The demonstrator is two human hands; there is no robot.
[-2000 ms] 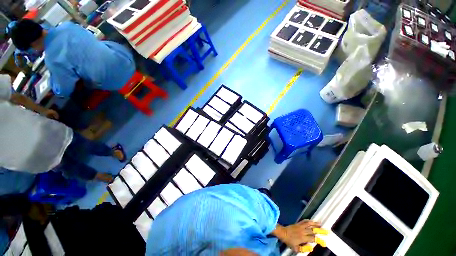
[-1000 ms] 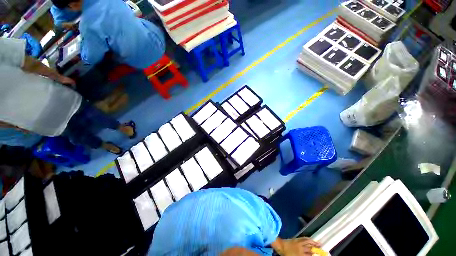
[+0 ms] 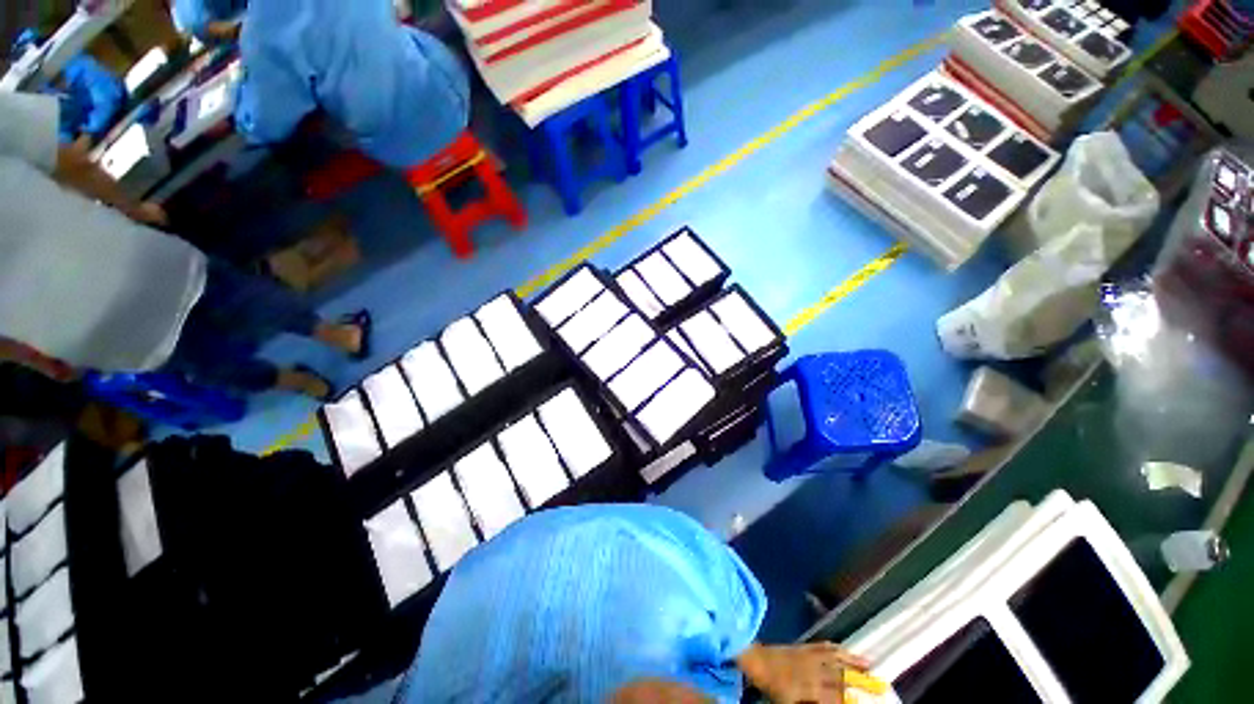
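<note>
A white foam tray (image 3: 993,615) lies tilted in view on a stack of similar trays at the lower right. Two glossy black screen panels (image 3: 1086,616) show in its openings; the lower one is cut off by the picture's bottom edge. My left hand (image 3: 805,673), with yellow finger cots, is at the tray's left edge, fingers touching the rim. It is partly cut off at the bottom, and whether it grips the rim cannot be told. My right hand is out of the picture.
The green bench (image 3: 1194,413) holds a small bottle (image 3: 1194,550), a white scrap (image 3: 1172,477) and glaring plastic. A blue stool (image 3: 853,406), stacked black trays (image 3: 475,475) and foam tray stacks (image 3: 946,151) stand on the floor. Two seated people are at the upper left.
The view has turned, so the foam tray and my left hand sit lower in the picture than two seconds ago. My left hand stays at the tray's left edge.
</note>
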